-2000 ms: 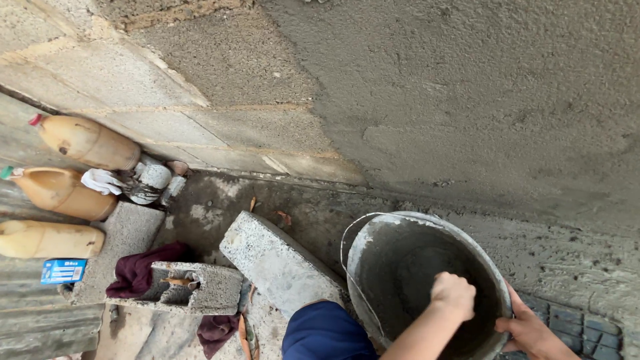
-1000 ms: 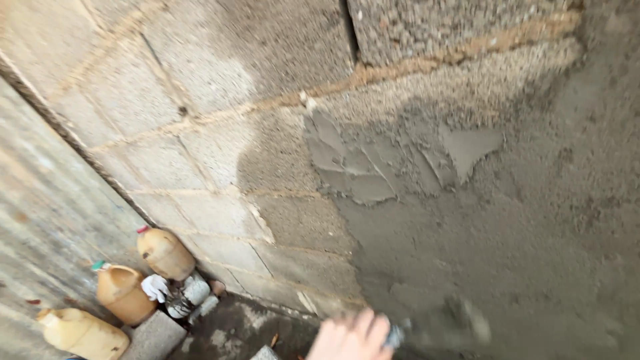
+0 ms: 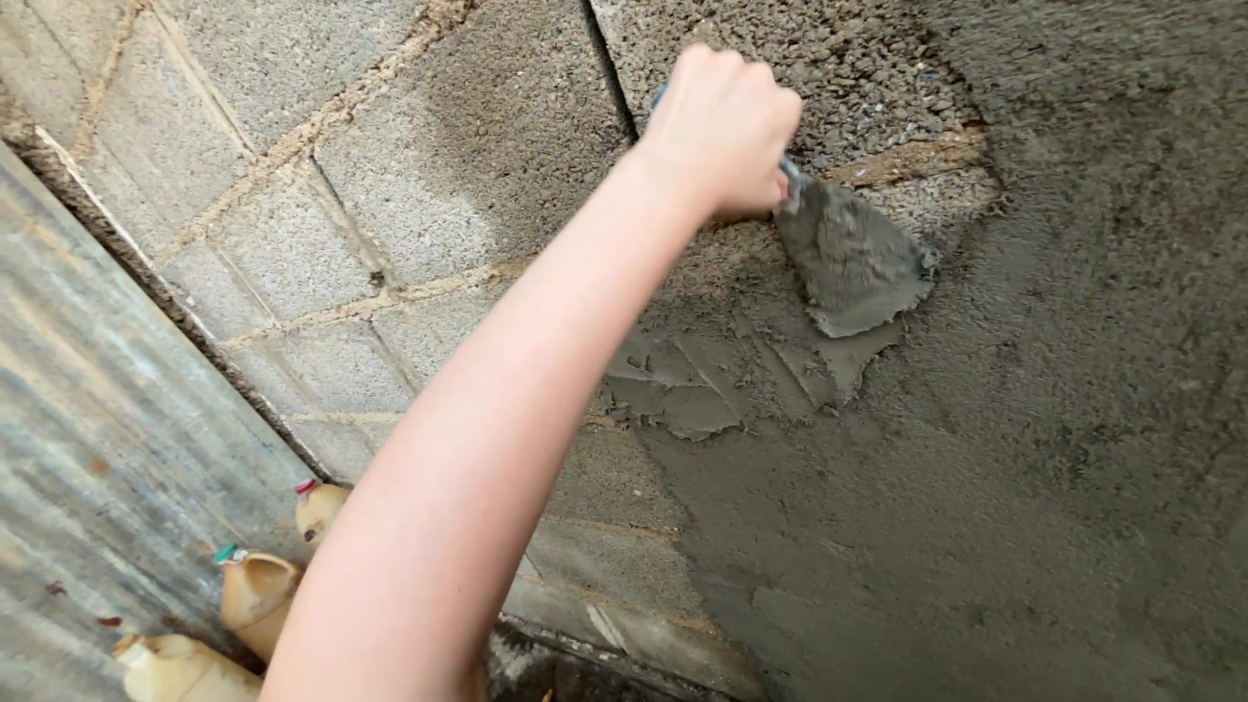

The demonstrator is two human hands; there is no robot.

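My left hand (image 3: 726,132) is closed around the handle of a small trowel (image 3: 848,249), with the back of the hand towards me. The blade widens down to the right, is coated in grey mortar and lies at the wall. Just below its edge are ridged, uneven patches of wet mortar (image 3: 682,390). To the right, a broad grey mortar coat (image 3: 975,497) covers the wall; to the left, bare concrete blocks (image 3: 409,195) show their joints. The fingertips are hidden behind the fist. My right hand is out of view.
Corrugated metal sheeting (image 3: 127,439) meets the block wall at the left. Plastic jugs stand low at the left: one with a red cap (image 3: 320,509), one with a green cap (image 3: 258,600) and a pale one (image 3: 185,668). Dark ground (image 3: 565,673) shows at the bottom.
Two seconds ago my left hand was in the mortar bucket and my right hand was at its rim. My left hand has since risen up the wall with the trowel. The view has swung upwards.
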